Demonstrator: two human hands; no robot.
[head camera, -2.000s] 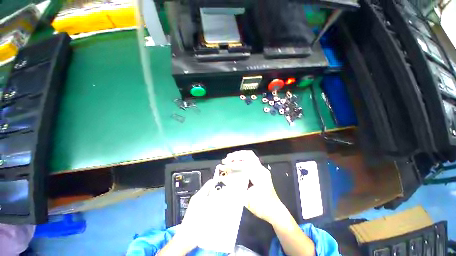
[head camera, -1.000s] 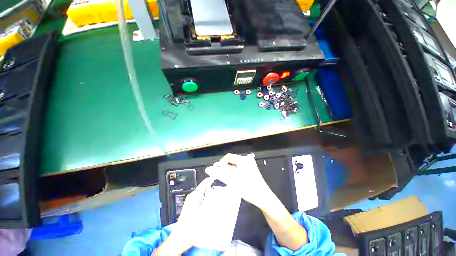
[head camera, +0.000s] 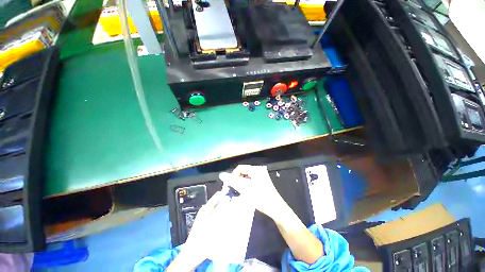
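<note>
My left hand (head camera: 205, 226) is shut on a white back cover (head camera: 232, 231), tilted above the lap tray (head camera: 276, 234). A dark camera cluster shows at the cover's upper end. My right hand (head camera: 256, 188) is at that end with its fingers bent; whether it pinches a small part cannot be told, as the fingertips are washed out by glare. In the lap tray a dark phone body (head camera: 191, 207) lies at the left and another white back cover (head camera: 320, 194) lies at the right.
The press (head camera: 250, 77) stands on the green bench (head camera: 101, 133), holding a phone (head camera: 215, 24). Loose lens parts (head camera: 287, 110) and thin black frames (head camera: 177, 128) lie before it. Slotted trays stand at the left (head camera: 33, 154) and right (head camera: 452, 101). A pale hose (head camera: 139, 90) hangs in front.
The view has shifted, showing more of the press bed. My right hand has closed in over the camera end of the cover, its fingers more bent. The cover stays in my left hand.
</note>
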